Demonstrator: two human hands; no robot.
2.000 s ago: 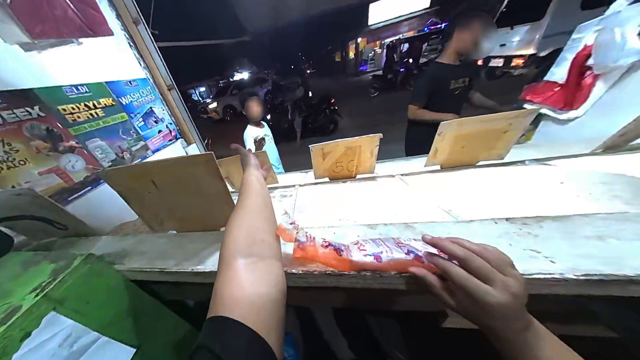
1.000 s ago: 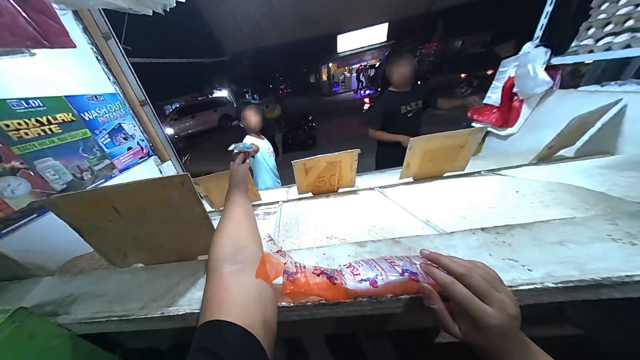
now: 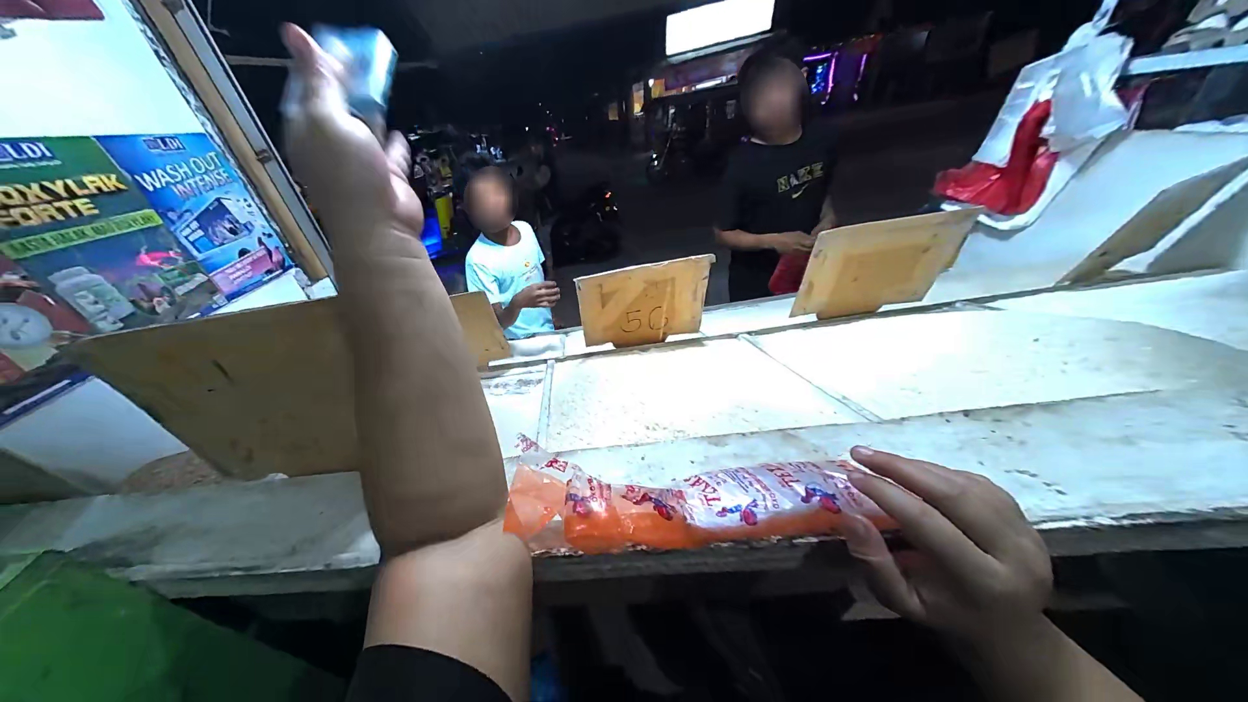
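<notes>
My left hand (image 3: 356, 146) is raised at the upper left, the arm stretched over the counter. A blurred, light blue and white object (image 3: 359, 73) is held at its fingers; what it is cannot be told. My right hand (image 3: 951, 541) rests at the counter's front edge, with thumb and fingers on the right end of a long printed plastic packet (image 3: 682, 507) with orange in it. The packet lies along the edge, its left end beside my left forearm.
Wooden boards (image 3: 643, 300) (image 3: 887, 263) stand along the far side of the tiled counter (image 3: 673, 390); a larger board (image 3: 224, 390) leans at left. Two people stand beyond. A green surface (image 3: 127, 634) is at lower left, a red and white plastic bag (image 3: 1024, 156) at upper right.
My left hand has risen toward the upper left. A second ago it was near the person in light blue, with a bluish thing at it. My right hand has stayed at the packet's right end.
</notes>
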